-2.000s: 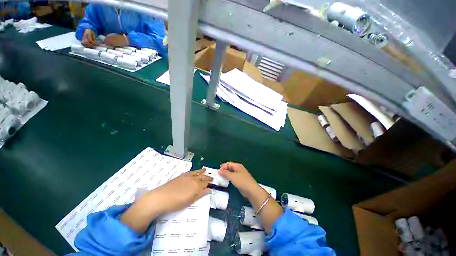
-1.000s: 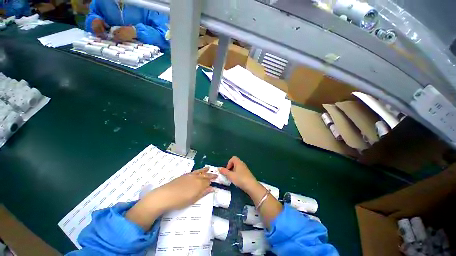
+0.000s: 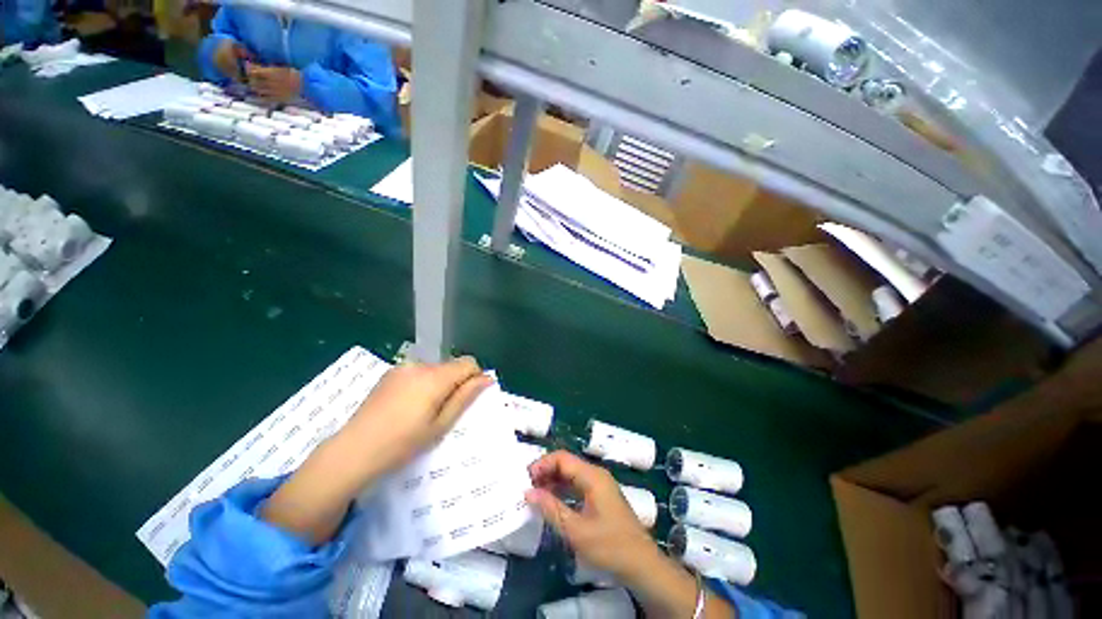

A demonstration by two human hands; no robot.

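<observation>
My left hand [image 3: 429, 405] grips the top of a label sheet [image 3: 453, 490] with rows of small dark print; the sheet is raised and bent. My right hand [image 3: 592, 514] has thumb and forefinger close together at the sheet's right edge; whether they hold a label is too small to tell. A white cylindrical unit [image 3: 528, 415] lies just right of my left hand. More units lie around my right hand, such as one unit [image 3: 621, 444] above it and another [image 3: 457, 578] below the sheet. The sheet partly covers some units.
Spare label sheets [image 3: 260, 453] lie at left under my left forearm. A grey post [image 3: 445, 181] stands ahead, below an overhead rail [image 3: 725, 121]. A large carton [image 3: 888, 538] of units is at right. Loose papers [image 3: 592, 236] and a divided carton [image 3: 755, 314] are behind. Another person's hands [image 3: 272, 82] work far left.
Both hands have left the unit they were on. My left hand has moved up and left and now lifts the label sheet. My right hand has moved down to the sheet's edge.
</observation>
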